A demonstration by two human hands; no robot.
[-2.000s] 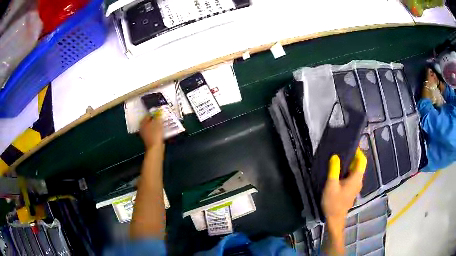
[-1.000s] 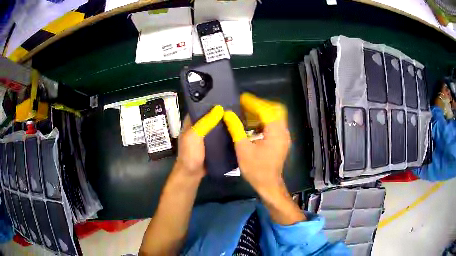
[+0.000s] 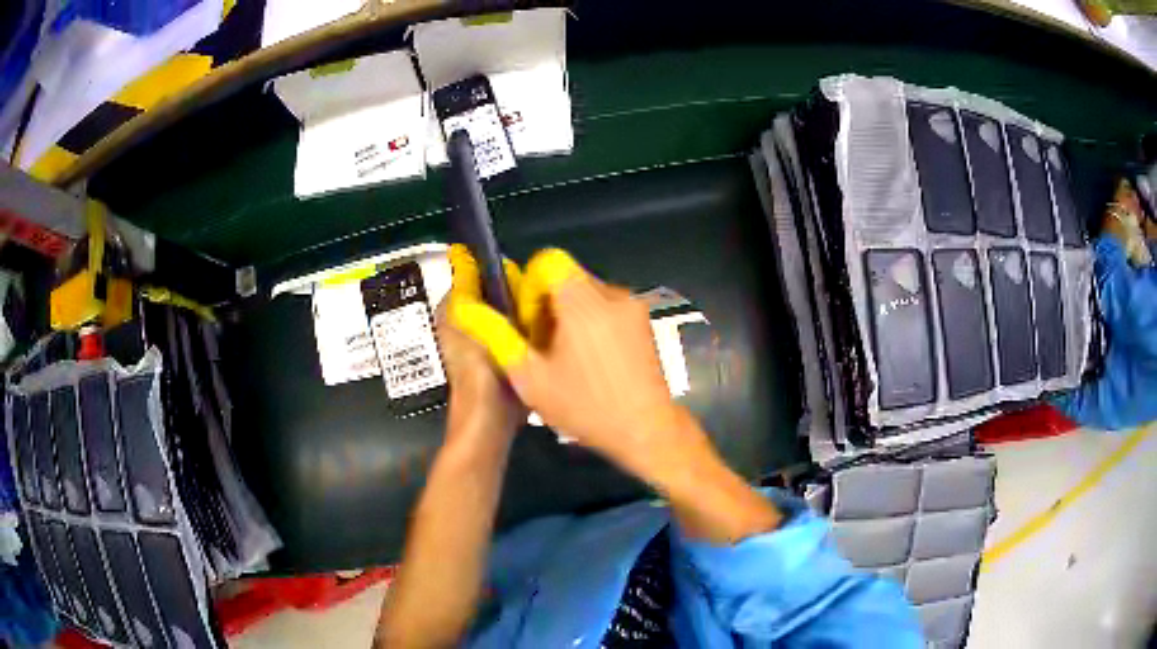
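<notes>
A dark handset (image 3: 477,218) stands edge-on to the camera between my hands, above the green belt. My left hand (image 3: 476,342) holds it from the left, partly hidden behind my right hand. My right hand (image 3: 590,355) has yellow finger cots and grips its lower end. A phone body with a white printed label (image 3: 406,332) lies on a white open box (image 3: 343,332) to the left. Another labelled phone body (image 3: 477,124) lies on a white box (image 3: 539,83) at the back. A white box (image 3: 679,349) is partly hidden behind my right hand.
A stack of pocket trays with dark covers (image 3: 971,254) stands at the right, with empty grey trays (image 3: 907,533) below. Left-hand pocket trays (image 3: 95,469) stand beside a yellow fixture (image 3: 89,302). Another white box (image 3: 359,133) is at the back. Another person's blue sleeve (image 3: 1123,330) shows far right.
Both hands came together on the handset, which turned from showing its camera side to edge-on. Earlier, my right hand was at the right trays and my left hand at a back box.
</notes>
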